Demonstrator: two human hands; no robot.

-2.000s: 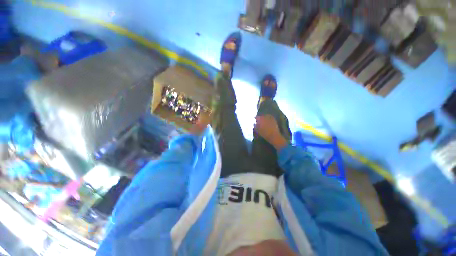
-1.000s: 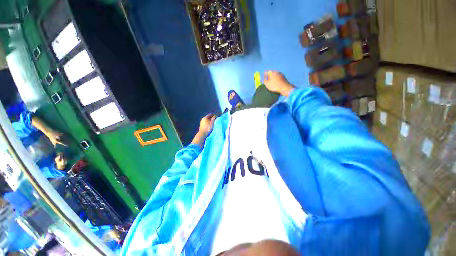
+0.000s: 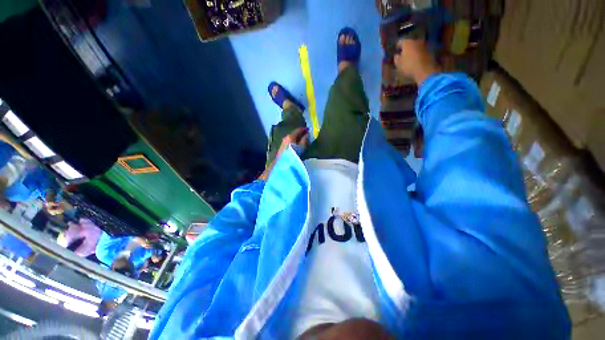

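Note:
Brown-grey block stacks (image 3: 398,109) stand in a row on the blue floor at the upper right. My right hand (image 3: 416,61) is reached out over them, its fingers at a dark grey block-like thing (image 3: 412,30); blur hides whether it grips it. My left hand (image 3: 296,139) hangs by my left thigh, small and blurred, with fingers partly curled; nothing clear shows in it. An orange empty frame (image 3: 138,164) lies on the green bench (image 3: 169,194) at the left.
A black tray with white-faced panels (image 3: 66,170) is at the far left. An open carton of small dark parts (image 3: 204,25) is at the top. Large brown cartons (image 3: 531,156) line the right side. Other people in blue (image 3: 126,251) are beyond the curved rail at lower left.
My right hand has moved from near my thigh up and right to the floor stacks. The view has shifted, so the bench and the parts carton appear further left.

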